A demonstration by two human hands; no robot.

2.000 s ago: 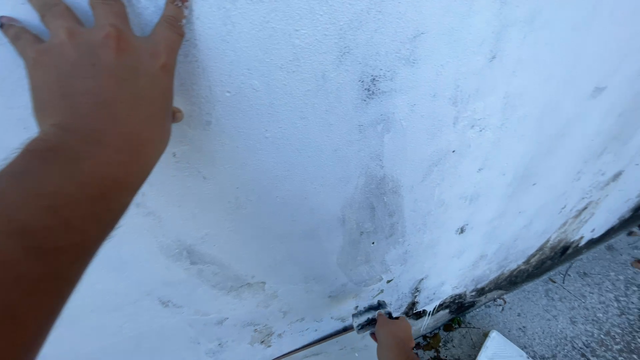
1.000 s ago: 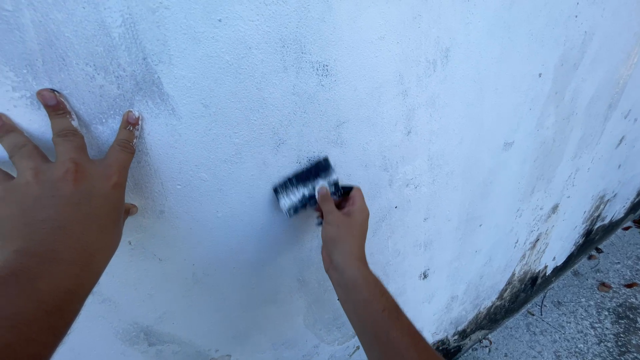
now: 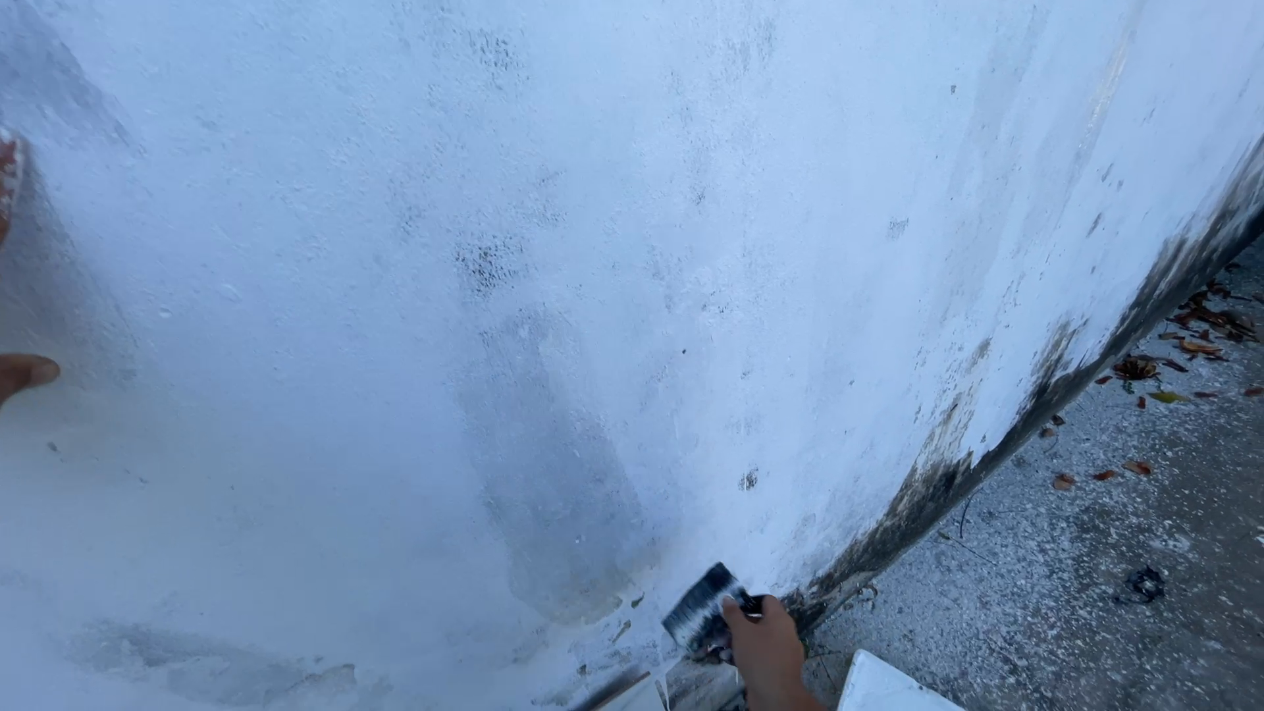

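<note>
My right hand [image 3: 768,642] grips a wide black paintbrush [image 3: 703,607] with white paint on its bristles, low against the foot of the white wall [image 3: 395,415]. White drips hang beneath the brush. Of my left hand [image 3: 22,373], only the thumb and a paint-marked fingertip show at the left edge, by the wall; most of it is out of frame. The wall has damp-looking grey patches and small dark specks, with black, worn stains along its base.
At the bottom, right of my hand, lies the corner of a white object [image 3: 889,686]. Grey ground [image 3: 1047,583] with white specks, dry leaves [image 3: 1200,346] and a dark crumpled scrap [image 3: 1145,583] runs along the wall's dark base edge [image 3: 987,459].
From mid-wall a second ago, my right hand has moved down with the brush to the wall's foot. My left hand, fully in view then, is mostly past the left edge as the view has shifted.
</note>
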